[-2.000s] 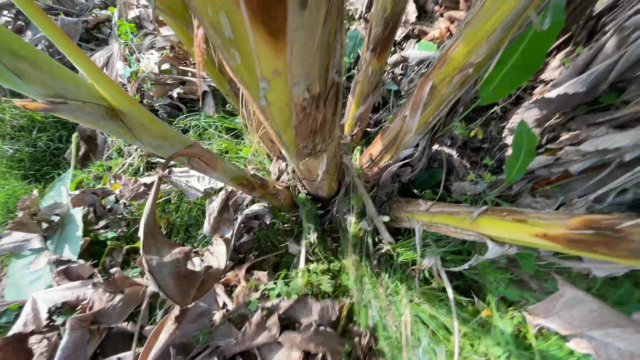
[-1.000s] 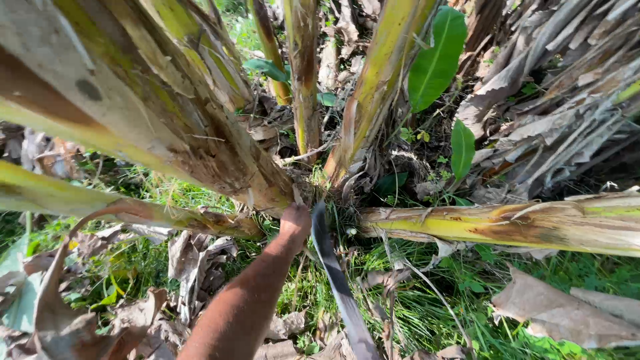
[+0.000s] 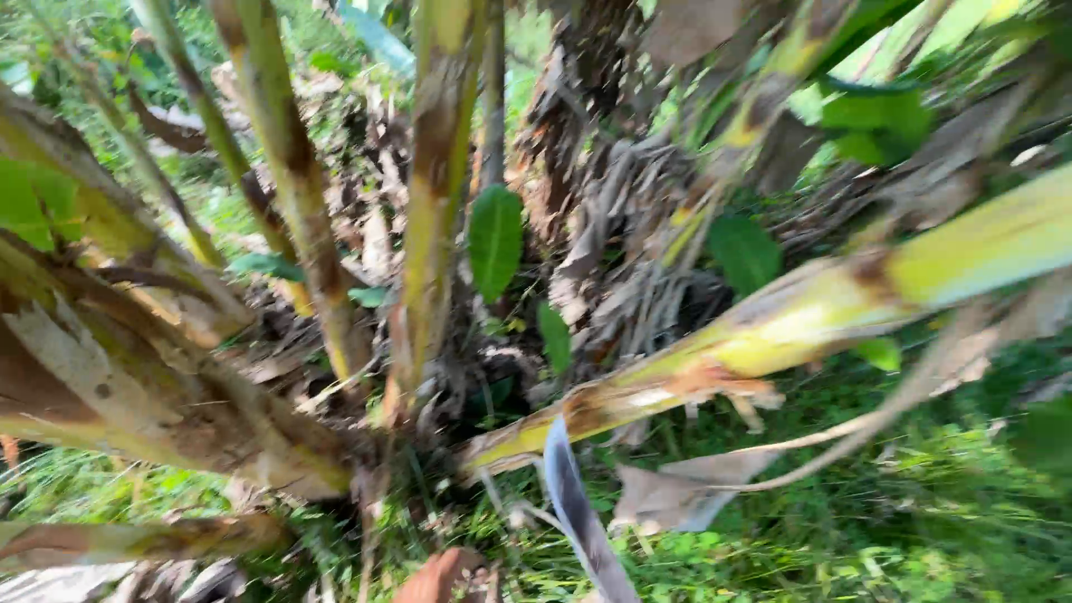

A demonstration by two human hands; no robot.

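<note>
My left hand (image 3: 452,578) shows only in part at the bottom edge, below the base of the banana-like clump; whether it holds anything is hidden. To its right, a long steel blade with a curved tip (image 3: 574,502), like a machete, points upward. Its tip overlaps the lower edge of a low, slanting yellow-green stem (image 3: 754,335) in the view; contact cannot be told. The blade's handle lies beyond the bottom edge, and my right hand is not visible. A thick brown and yellow pseudostem (image 3: 193,402) leans in from the left.
Several thinner upright stems (image 3: 431,193) rise behind the base. Dry hanging leaves (image 3: 620,243) crowd the back right. A curled dry leaf (image 3: 695,490) lies over grass right of the blade. Another low stem (image 3: 151,540) extends at lower left.
My left hand, at the clump's base one second ago, is now lower and mostly out of view. The blade points toward the right-hand stem. The view has shifted strongly.
</note>
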